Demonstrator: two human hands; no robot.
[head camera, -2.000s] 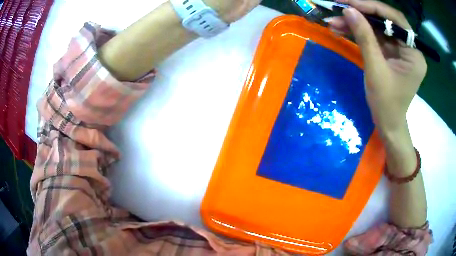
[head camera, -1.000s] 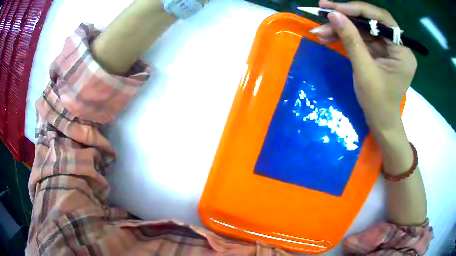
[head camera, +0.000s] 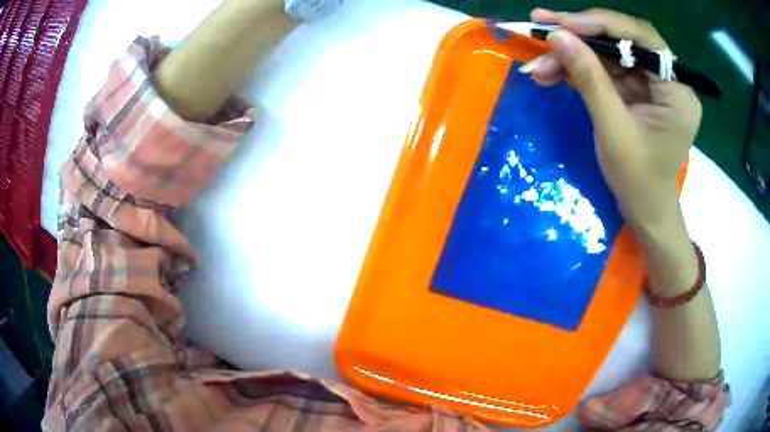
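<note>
My right hand (head camera: 637, 126) holds a slim black pen-like tool (head camera: 595, 40) with white bands above the upper right of the orange tray (head camera: 384, 312). The tool's pale pointed tip points left over the tray's top edge, with a small bluish spot beside it, too blurred to name. A glossy blue sheet (head camera: 473, 261) with bright white glare lies in the tray; my right hand and wrist cover part of its right side. My left hand is cut off by the top edge; only the forearm and pale watch strap show.
The tray lies on a white surface (head camera: 287, 253). A red ribbed tray (head camera: 29, 110) is at the left edge. A dark green surface (head camera: 718, 126) lies at the right, with a thin black outline (head camera: 751, 139) near the right edge.
The dark module with a blue spot at the top has left view. My left hand has moved up out of the picture. My right hand has shifted slightly left. A thin black outline has appeared at right.
</note>
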